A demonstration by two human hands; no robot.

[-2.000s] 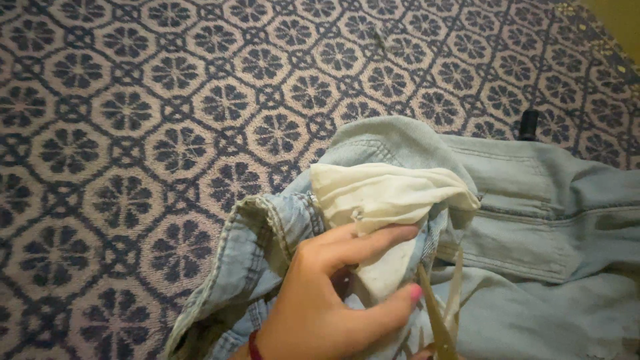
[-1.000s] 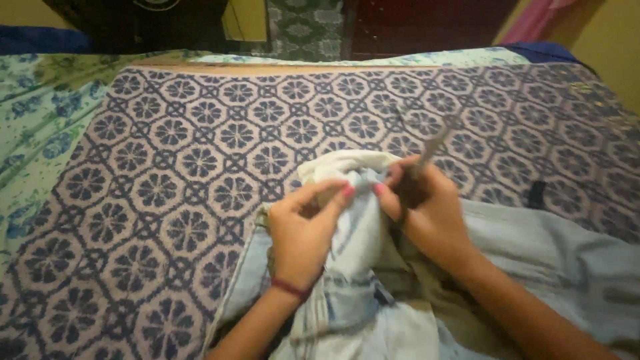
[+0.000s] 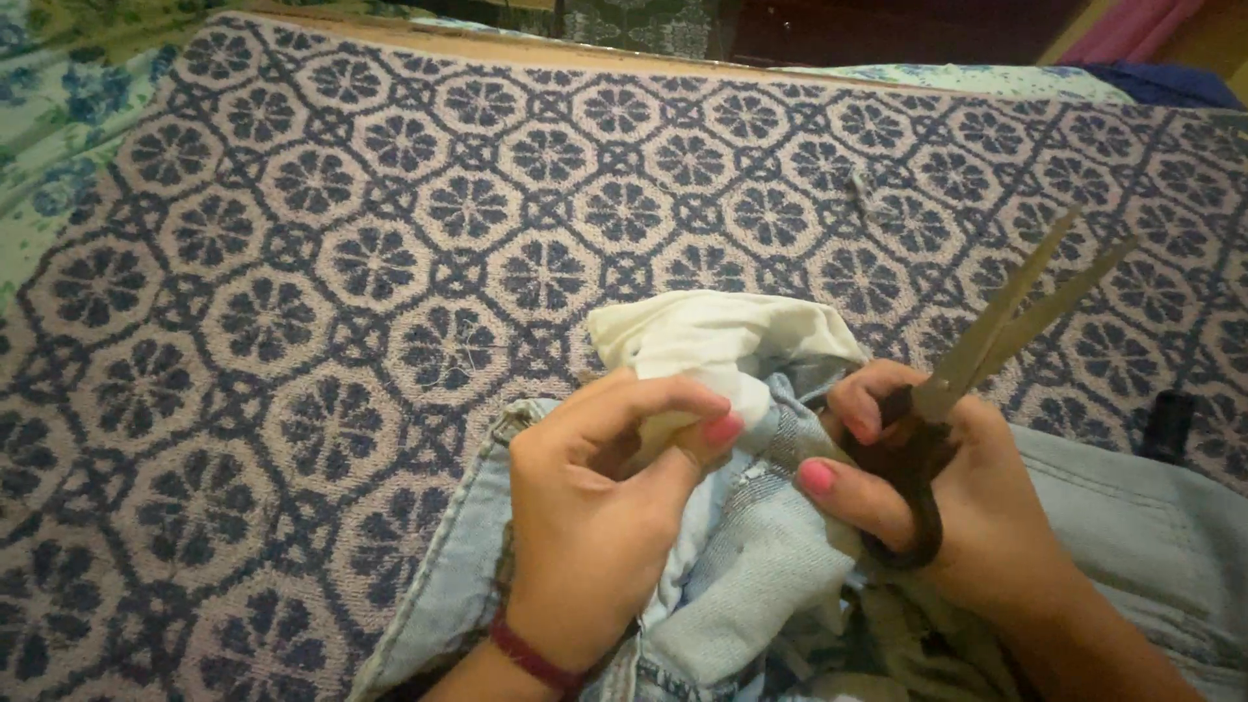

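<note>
Light-blue denim jeans point(image 3: 751, 565) lie bunched at the bottom centre, one part stretching off to the right. A cream pocket lining point(image 3: 721, 327) sticks out at their top. My left hand point(image 3: 614, 507) is over the denim and lining, thumb and forefinger pinched together near the lining's lower edge; whether thread or cloth is between them cannot be told. My right hand point(image 3: 936, 478) holds dark-handled scissors point(image 3: 985, 341) by the finger loops, blades parted and pointing up and to the right. Its thumb and forefinger are beside the denim's frayed patch.
A patterned dark-blue and beige cloth point(image 3: 370, 258) lies under the jeans. Loose thread point(image 3: 458, 346) rests on it left of the lining, and a small grey scrap point(image 3: 858, 190) farther back. A small black object point(image 3: 1167, 426) stands at the right. Floral fabric point(image 3: 58, 136) borders the left side.
Two seconds ago the scissors pointed up beside the lining, low in the view; now they are raised to the right. My left hand has come off the lining's face into a pinch. The view has shifted.
</note>
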